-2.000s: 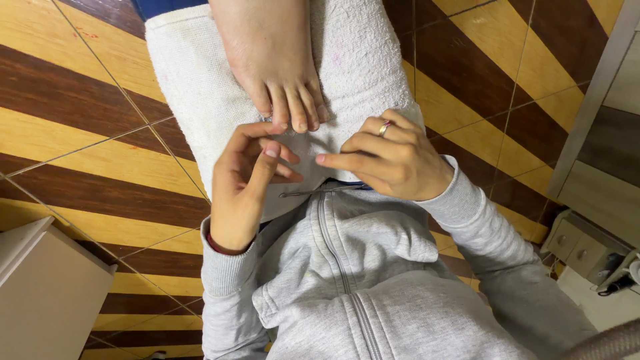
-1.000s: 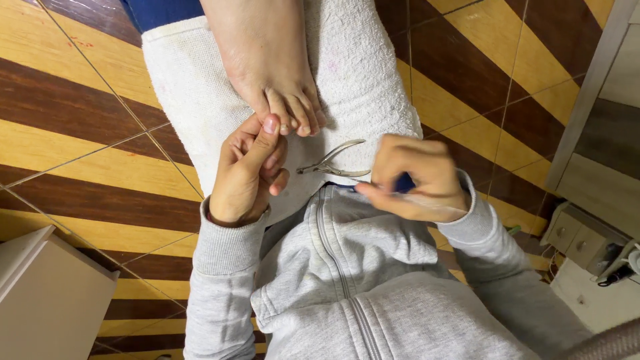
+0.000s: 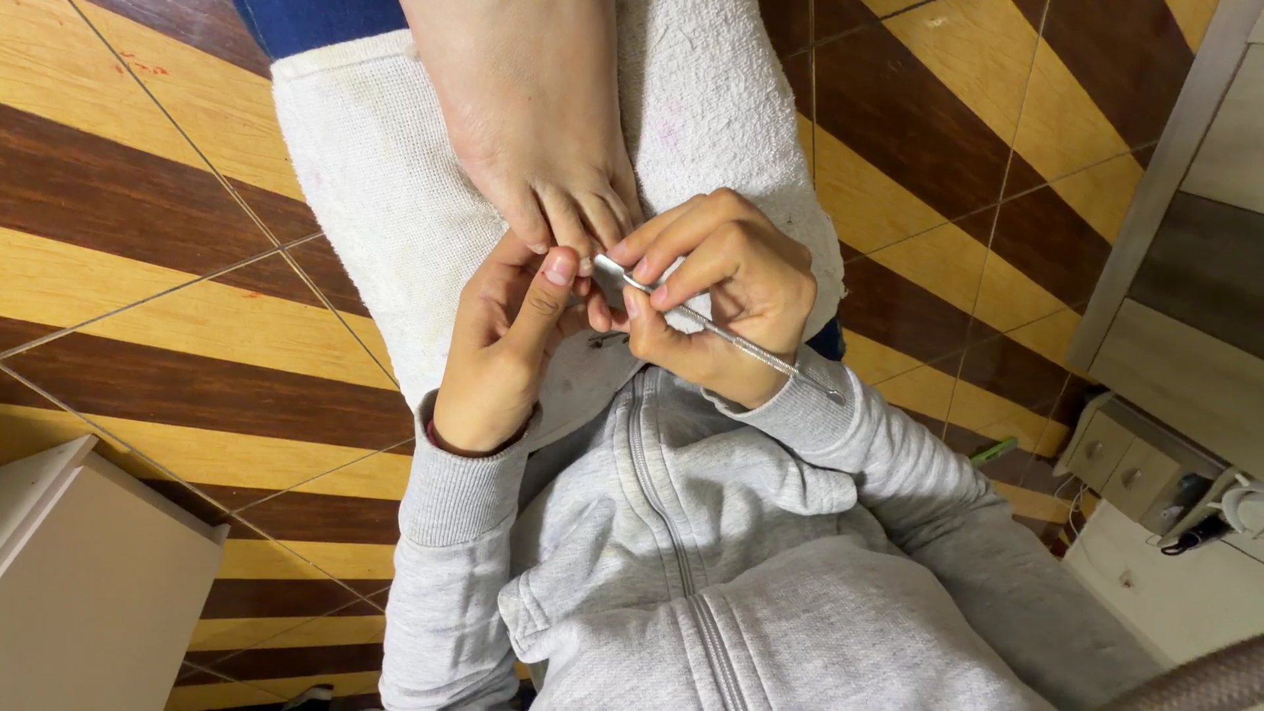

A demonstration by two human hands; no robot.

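Another person's bare foot (image 3: 543,118) rests on a white terry towel (image 3: 365,188) laid over my lap. My left hand (image 3: 509,346) holds the toes, its thumb beside a toe tip and its other fingers beneath. In my right hand (image 3: 731,286) is a metal cuticle pusher (image 3: 716,328) with a knurled handle; its flat end touches or nearly touches a toe by the nail. The far end of the tool lies over my right cuff. Both hands partly hide the towel's lower part, where a small dark bit of something shows near the jacket zip.
Blue cloth (image 3: 326,20) shows at the towel's top left. A pale cabinet (image 3: 99,573) stands at the lower left on the striped tile floor (image 3: 148,365). At the right are a small drawer unit (image 3: 1126,464) with cables and a green object (image 3: 993,451) on the floor.
My right hand has come in from the right to the toes and now holds the cuticle pusher against or near a toe. The metal nippers, seen on the towel a second ago, are mostly hidden now.
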